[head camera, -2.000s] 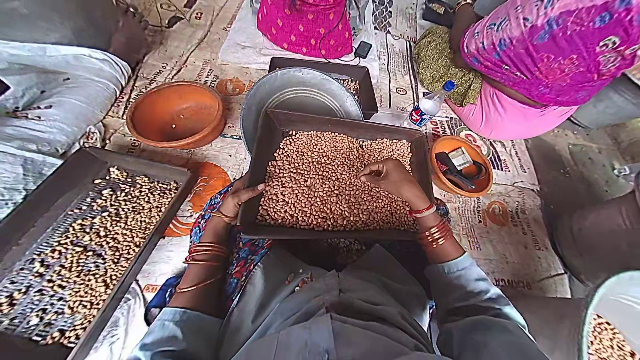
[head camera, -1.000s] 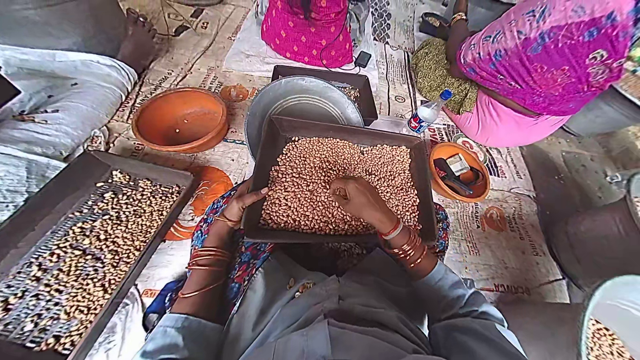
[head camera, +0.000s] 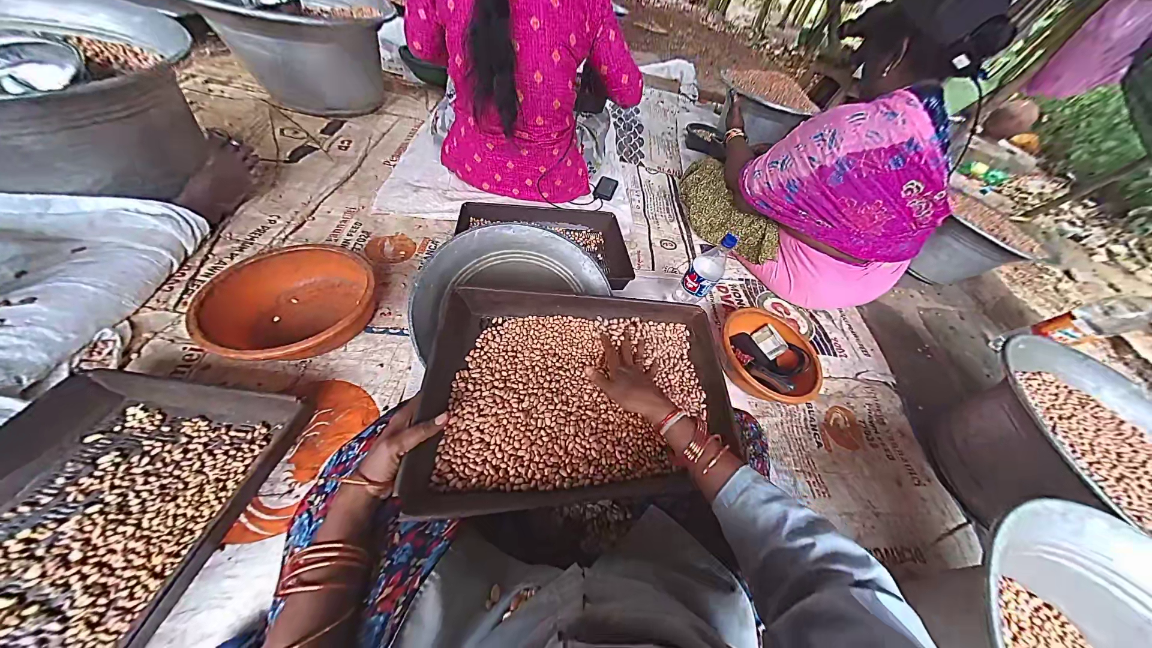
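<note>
A dark rectangular metal tray (head camera: 576, 506) lies over my lap, its bottom covered with light brown shelled nuts or seeds (head camera: 549, 405). My left hand (head camera: 400, 448) grips its left rim, thumb on top and the other fingers hidden under it. On the nuts at the tray's upper right rests my right hand (head camera: 630, 378), palm down with its fingers spread; whether any nut is between them cannot be told. The tray's far edge overlaps a round grey metal basin (head camera: 504, 252). Beneath the near edge, a shadowed container with more pieces shows partly.
At left are a second dark tray (head camera: 225, 486) of nuts and an orange bowl (head camera: 279, 306). Beyond the basin sits another tray (head camera: 616, 247). A plastic bottle (head camera: 704, 270) and a small orange bowl (head camera: 769, 391) stand at right. Two people sit ahead; large metal tubs (head camera: 1044, 450) flank the mat.
My right hand was closed over the middle of the nuts a second ago; it has moved to the upper right and its fingers have spread. The view has tilted up.
</note>
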